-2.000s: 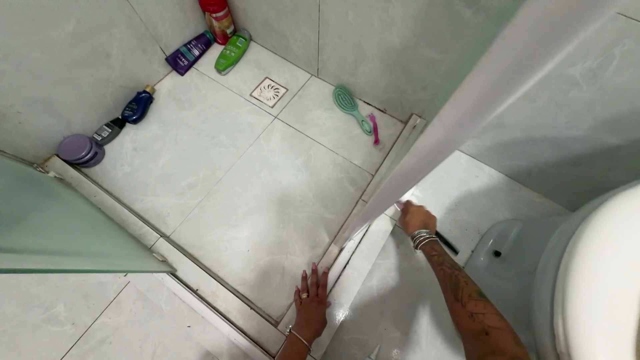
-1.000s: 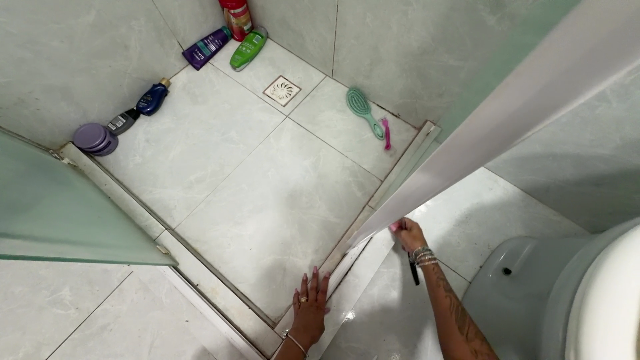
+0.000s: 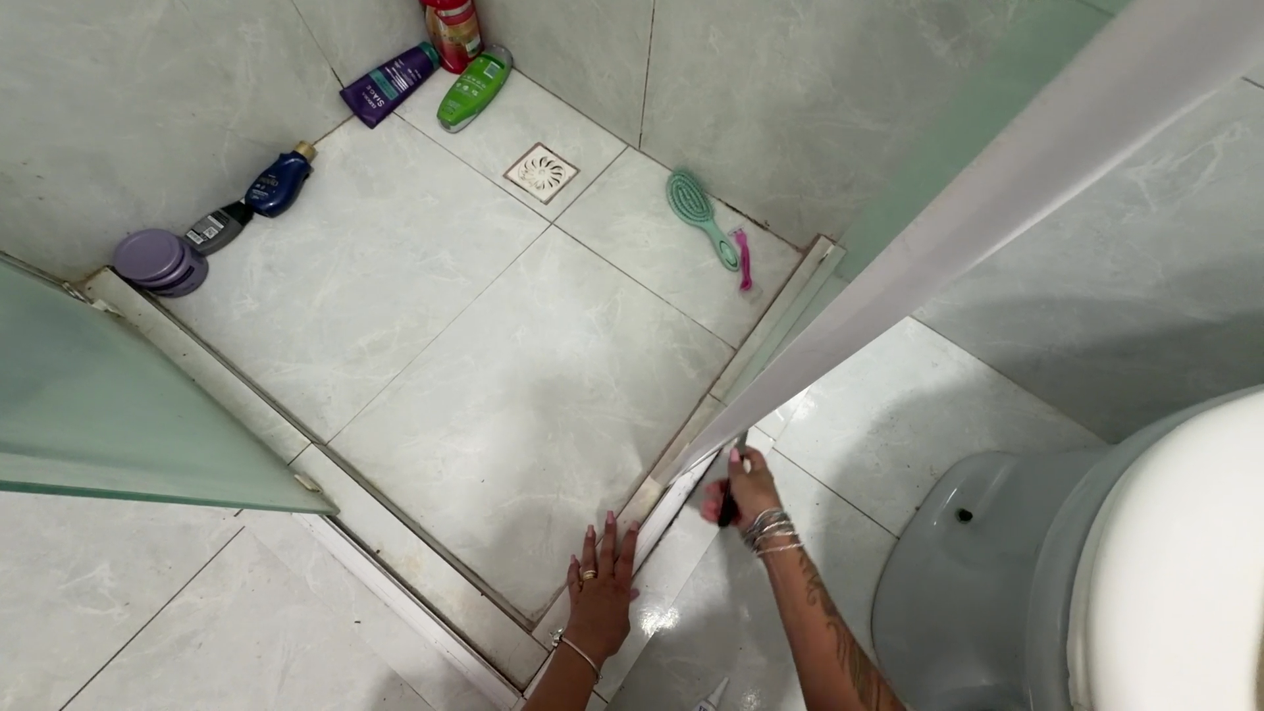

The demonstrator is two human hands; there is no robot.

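My left hand (image 3: 600, 592) rests with fingers spread on the stone curb (image 3: 647, 494) of the shower, near its front corner; it holds nothing. To its right, my right hand (image 3: 748, 489) is closed around the black handle of a slim tool (image 3: 728, 506). The tool's upper end points up at the outer side of the curb, by the lower end of the white frame (image 3: 839, 355) of the glass panel. Whether the tip touches the joint I cannot tell. A dark line runs along the curb's outer edge between my hands.
A toilet (image 3: 987, 553) stands at the right. A frosted glass door (image 3: 148, 405) reaches in at the left. On the shower floor lie a green hairbrush (image 3: 696, 209), a pink razor (image 3: 744, 261) and several bottles, near a square drain (image 3: 541, 173). A white nozzle (image 3: 713, 697) shows at the bottom edge.
The tool in my right hand hung downward a second ago; its slim end now points up toward the curb. My left hand stays on the curb.
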